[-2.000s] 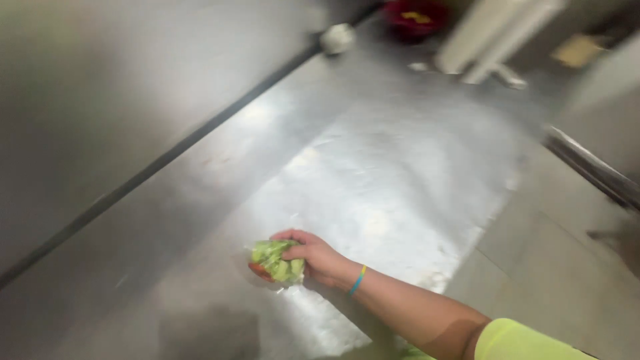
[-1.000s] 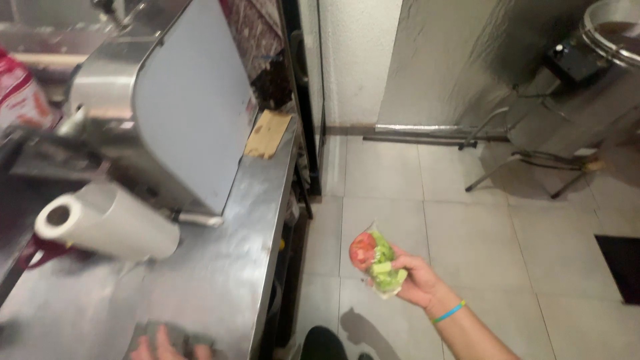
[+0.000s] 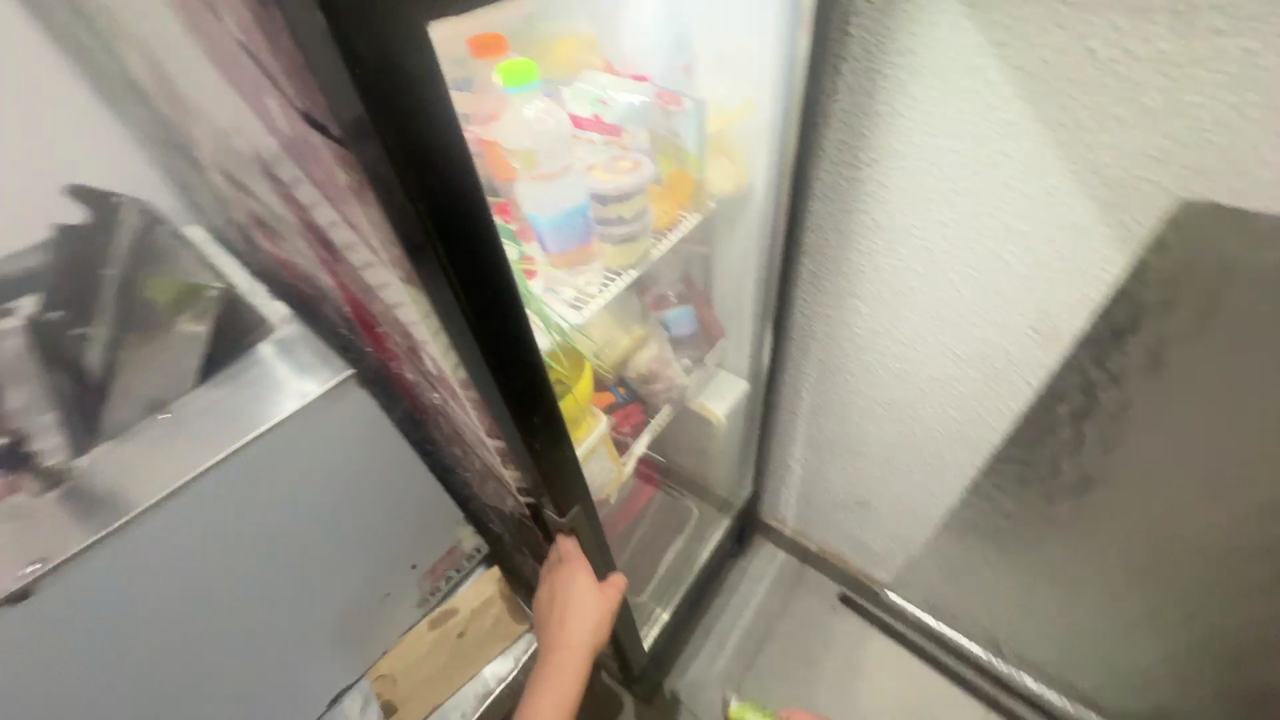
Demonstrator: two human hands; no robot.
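Note:
My left hand (image 3: 578,600) grips the black frame edge of a glass refrigerator door (image 3: 480,330), low on its left side. Behind the glass stand a plastic bottle with a green cap (image 3: 545,165), a stacked clear tub (image 3: 620,205), an orange-capped bottle (image 3: 488,45) and a yellow container (image 3: 570,385) on white wire shelves. At the bottom edge of the view only the fingertips of my right hand (image 3: 800,714) show, beside a bit of green lettuce (image 3: 748,709); the rest of that hand is hidden.
To the left is a metal appliance with a flat grey side panel (image 3: 250,540). A stained piece of cardboard (image 3: 450,640) lies between it and the refrigerator. A white textured wall (image 3: 920,250) and a grey metallic panel (image 3: 1130,480) stand at the right, above the tiled floor.
The view has swung to the refrigerator. My left hand, earlier on a cloth on the metal counter, is now on the door frame. My right hand, with lettuce and tomato, has dropped mostly out of view.

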